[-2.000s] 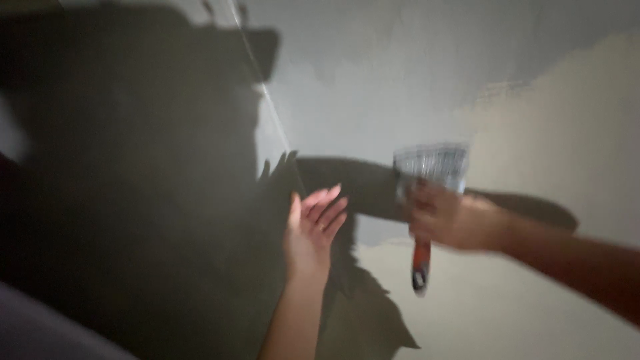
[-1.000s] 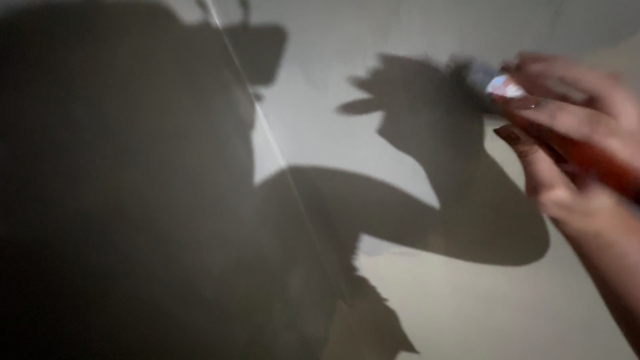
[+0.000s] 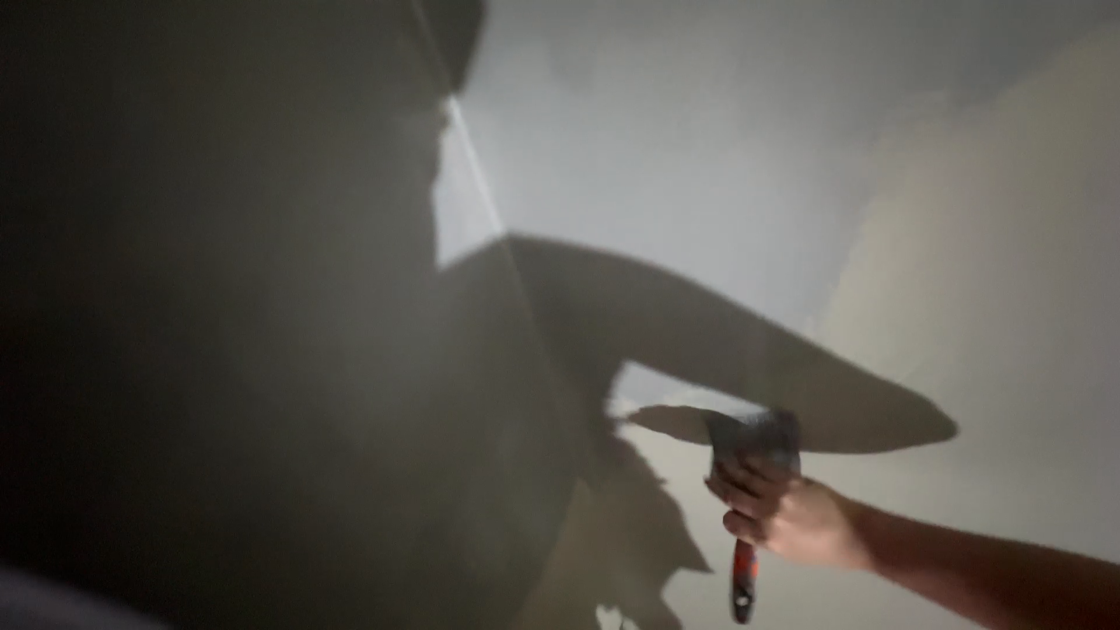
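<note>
My right hand (image 3: 787,516) grips a wide putty knife (image 3: 757,437) with a red and black handle, at the lower right of the head view. The handle points down and the fingers lie over the base of the broad blade. The blade's upper edge is at the wall, though blur hides whether it touches. Behind it the wall (image 3: 682,131) shows a smooth grey coat that meets a paler, beige area (image 3: 1006,262) on the right. My left hand is out of view.
A thin, pale straight line (image 3: 472,166) runs down the wall at a slant. A large dark shadow of a head, body and arm covers the left and part of the middle. A pale, blurred edge (image 3: 70,604) shows at the bottom left corner.
One second ago both hands were close together at the upper right, around the tool. Now the right hand holds the putty knife lower at the wall, and the left hand has left the view.
</note>
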